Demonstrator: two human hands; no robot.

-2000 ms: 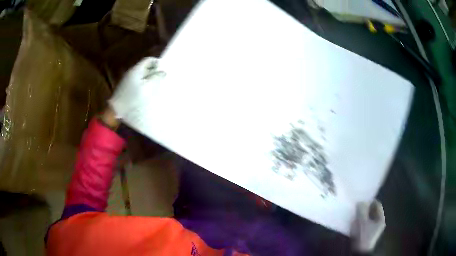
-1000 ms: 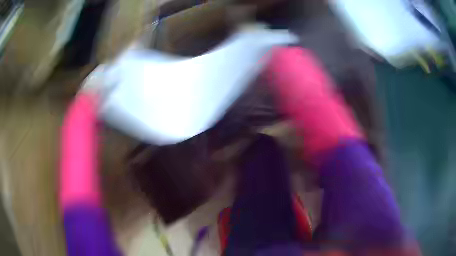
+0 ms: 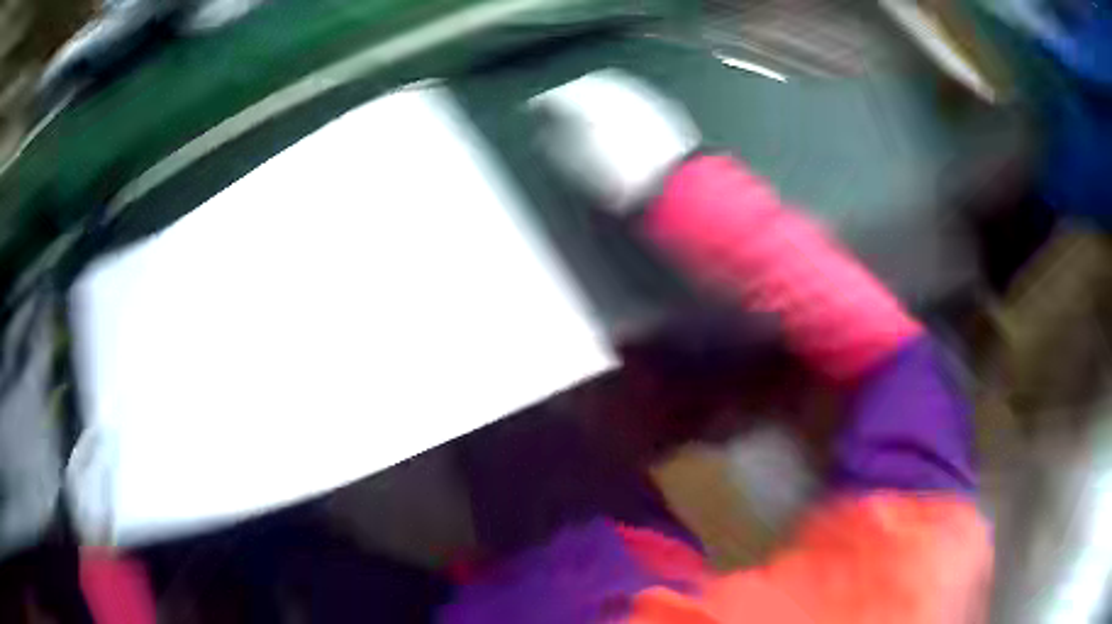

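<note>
A large white paper sheet (image 3: pixel 329 317) lies or is held over the dark green bench, at the left and middle of the view. No screws show on it. My left hand (image 3: pixel 92 488), in a white glove, is at the sheet's lower left corner, blurred and partly hidden; it holds the edge. My right hand (image 3: pixel 622 137), in a white glove, is over the bench to the right of the sheet, apart from it. It is blurred, and its fingers and anything in them cannot be made out.
The dark green bench (image 3: pixel 805 146) extends right of the sheet. A green surface with a pale curved strip (image 3: pixel 293 92) runs along the top left. Something blue (image 3: pixel 1079 134) is at the upper right. A brown, box-like shape (image 3: pixel 1067 317) is at the right.
The view has swung over to the bench. The sheet, bent between both hands before and bearing a dark pile earlier, is now flat and bare. My right hand is off it.
</note>
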